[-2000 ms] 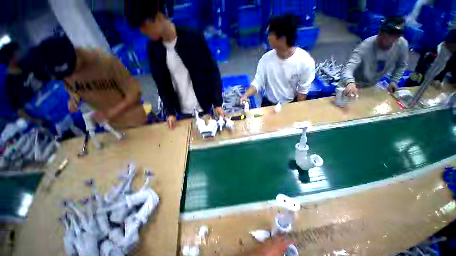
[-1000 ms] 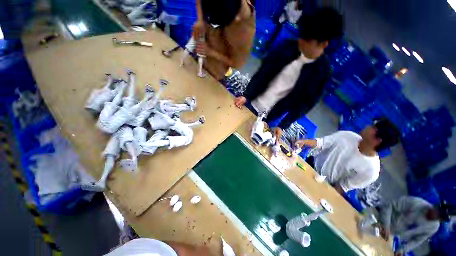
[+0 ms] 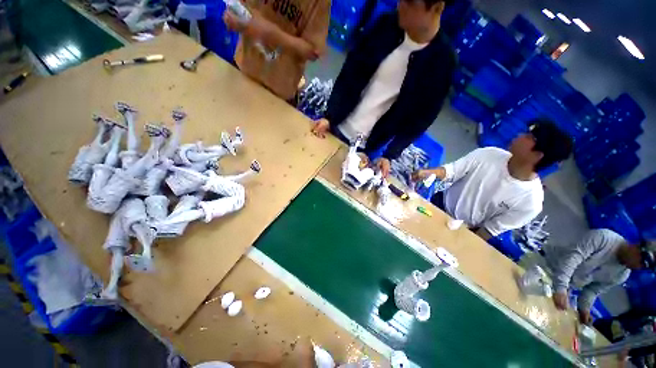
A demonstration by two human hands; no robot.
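Neither of my hands can be made out. Small white oval caps (image 3: 234, 307) lie on the near bench, beside the corner of the brown board. A white pointed bottle (image 3: 323, 356) lies at the bottom edge, partly cut off. A white part (image 3: 213, 364) shows only as a sliver at the bottom edge, and a white oval end piece (image 3: 400, 359) is to the right. A jointed white-grey assembly (image 3: 410, 291) stands on the green belt. Larger limb assemblies (image 3: 147, 180) are heaped on the brown board.
The brown board (image 3: 288, 144) spans the left side, with a hammer-like tool (image 3: 134, 62) at its far edge. Several people stand across the belt (image 3: 309, 223). A blue crate (image 3: 72, 316) with white material is at lower left.
The view has turned from along the belt to a tilted one towards the board. The hand and forearm seen earlier at the bottom are out of view. The person in brown has raised a white part.
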